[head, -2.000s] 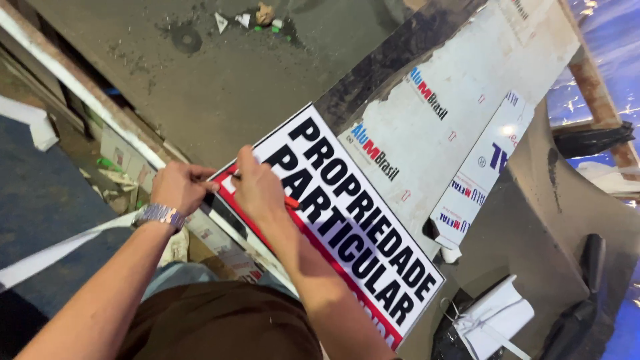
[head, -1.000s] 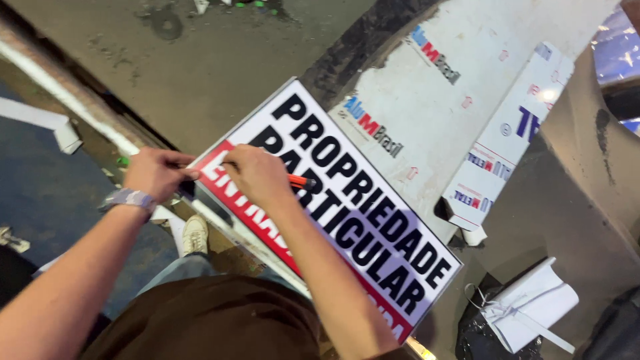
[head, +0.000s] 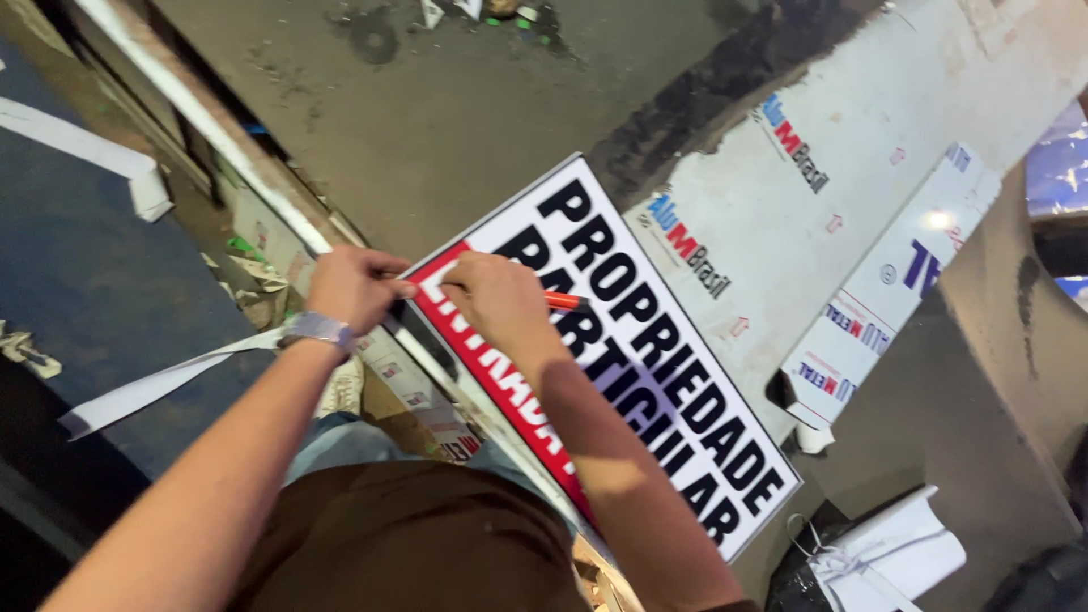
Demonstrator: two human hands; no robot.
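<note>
A flat rectangular sign [head: 671, 331] with black lettering on white and a red band lies at an angle over the work table's edge. At its near left corner, my left hand [head: 353, 289] pinches the edge between thumb and fingers; a band is round that wrist. My right hand [head: 501, 306] rests over the red band close by, holding a slim tool with an orange-red body [head: 563, 301] and a dark end. The tool's other end is hidden under my fingers, so its kind cannot be told.
Printed protective sheeting [head: 765, 229] covers part of the table [head: 476, 102]. On it lies a folded printed strip [head: 884, 297]. A tied white roll [head: 901, 552] sits at lower right. White offcut strips [head: 85, 140] lie at the left, and small scraps [head: 518, 17] at the top.
The right hand stays over the red band with the orange-red tool, and the left hand remains at the sign's corner. The view has shifted somewhat.
</note>
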